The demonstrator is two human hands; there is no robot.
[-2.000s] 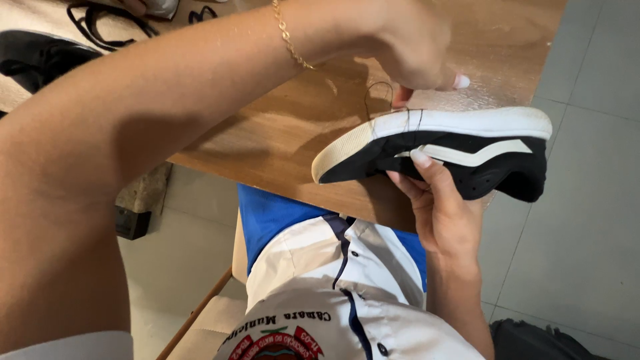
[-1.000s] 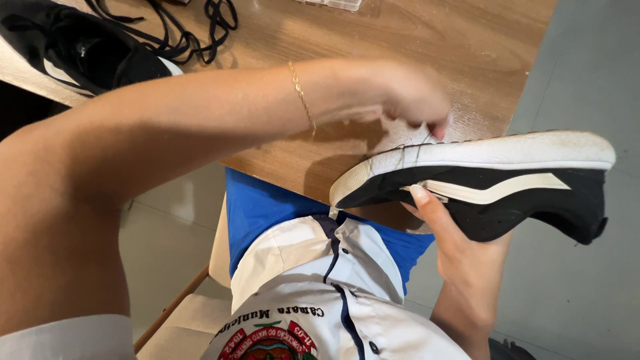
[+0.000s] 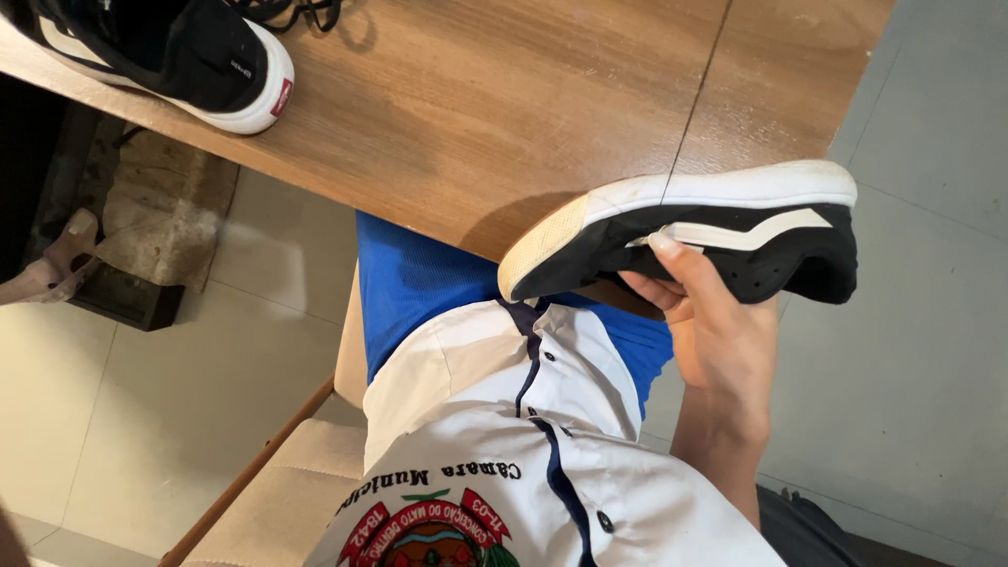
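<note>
My right hand (image 3: 713, 315) grips a black shoe (image 3: 567, 260) with a white rubber sole and a white side stripe. The shoe lies on its side, toe to the left, sole facing the table. My thumb presses on the upper at the stripe's front end, with the fingers underneath. A dark thread (image 3: 699, 94) crosses the sole's sidewall and runs straight and taut over the tabletop, out at the top edge. My left hand is out of view, so what it holds is hidden. Whether a needle is present cannot be told.
Another black shoe (image 3: 213, 71) with a white sole stands at the wooden table's (image 3: 472, 102) upper left, beside black laces (image 3: 315, 12). Below the table edge are a stained brown sheet (image 3: 161, 205) and a dark box-like frame (image 3: 150, 303). A beige chair (image 3: 299, 472) is at lower left.
My left hand, near the sole's edge in both earlier frames, has gone out of view. The thread, looped or bunched by the sole before, is now stretched straight upward. My right hand still holds the shoe.
</note>
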